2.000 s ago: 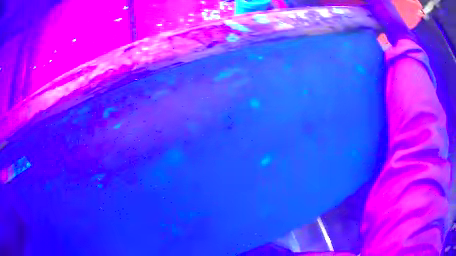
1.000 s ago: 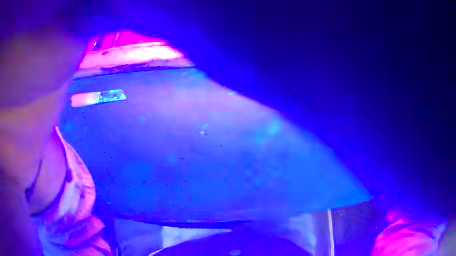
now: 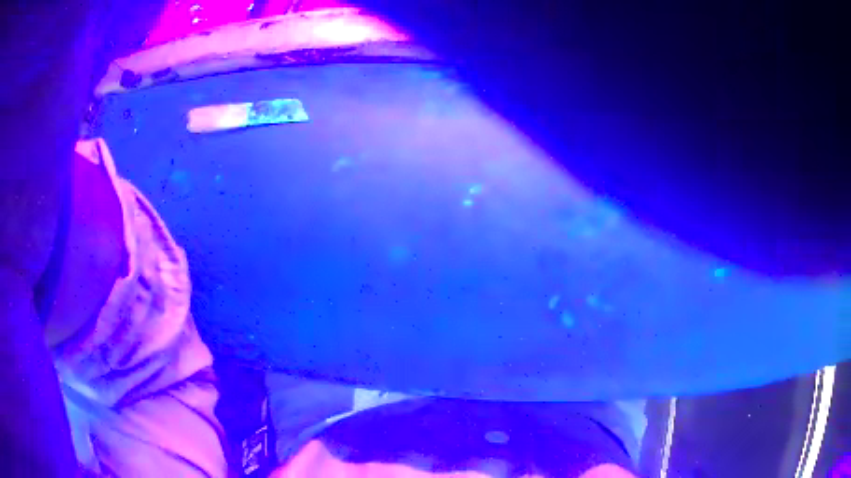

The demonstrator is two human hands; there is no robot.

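Nearest in front is a broad blue panel (image 3: 373, 224) with small cyan spots and a two-tone label (image 3: 247, 115) at its upper left. My left sleeve (image 3: 149, 299), loose and pink, is at the left edge with part of the forearm. That arm runs up into a dark blurred area, and my left hand cannot be made out. My right hand is not seen either. A large dark blurred shape (image 3: 700, 112) very close to the lens covers the upper right; I cannot tell what it is.
The worn pale bench edge (image 3: 271, 42) runs above the blue panel, with a bright magenta surface (image 3: 210, 17) behind it. Below the panel are my dark and pale clothing (image 3: 467, 434). Pale curved lines (image 3: 818, 420) show on a dark area at lower right.
The view has swung left, then slightly so that the label sits higher and farther right. The dark shape has come in at upper right. The right sleeve has left the picture.
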